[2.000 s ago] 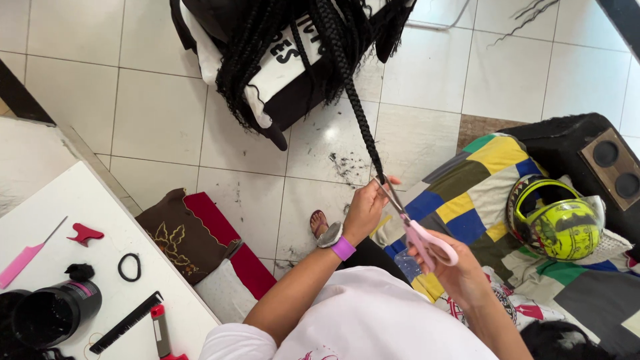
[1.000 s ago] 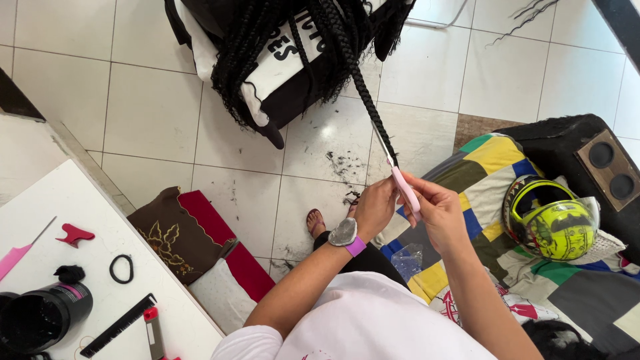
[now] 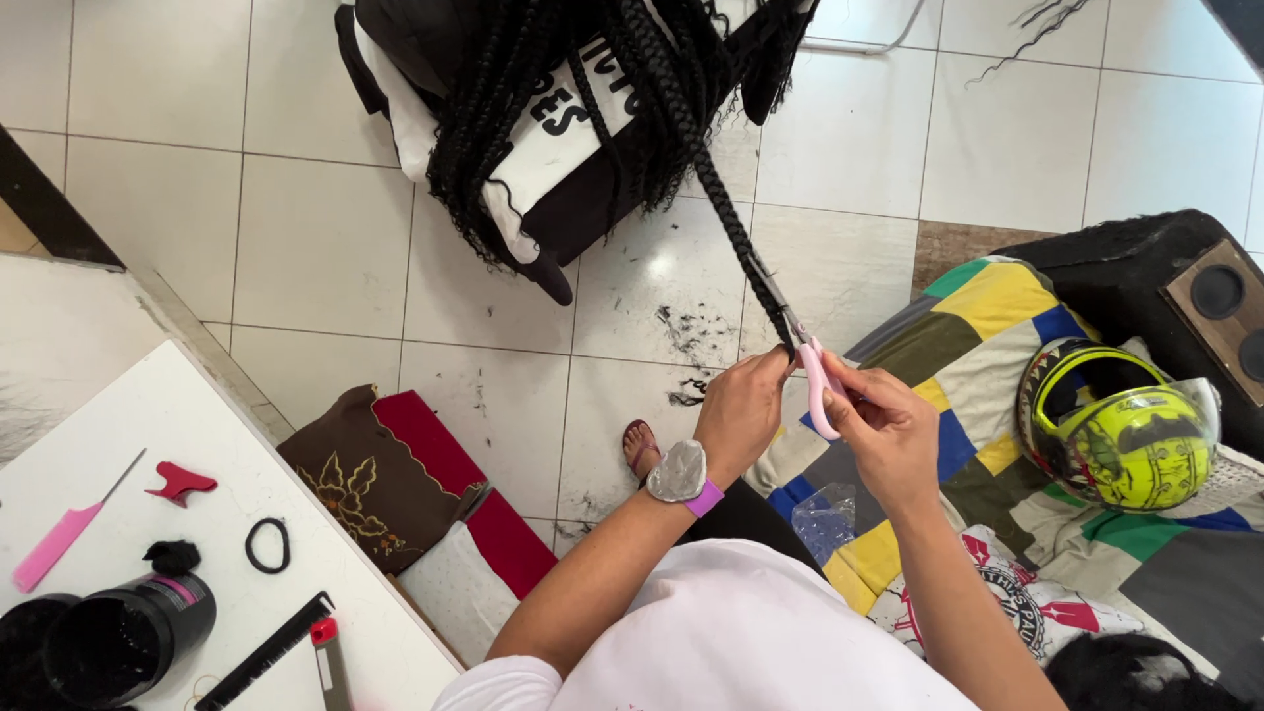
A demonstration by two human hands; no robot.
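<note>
A long black braid (image 3: 713,188) runs down from the head of a seated person (image 3: 553,148) at the top, whose other braids hang over a black and white garment. Near the braid's lower end, my left hand (image 3: 746,410) grips it; a purple band with a grey lump is on that wrist. My right hand (image 3: 884,425) holds pink-handled scissors (image 3: 818,390) by the handles, their blades lying along the braid just above my left fingers. Whether the blades are parted is hard to tell.
A white table (image 3: 227,474) at lower left bears a pink tail comb (image 3: 59,548), a red clip (image 3: 182,483), a black hair tie (image 3: 268,546), a black jar (image 3: 133,637) and a black comb (image 3: 267,652). A helmet (image 3: 1126,434) rests on a patchwork cover (image 3: 997,395). Hair clippings litter the tiled floor.
The scissors, angled across the braid's end two seconds ago, now point up along it. My right hand has drawn closer to my left, which still holds the braid.
</note>
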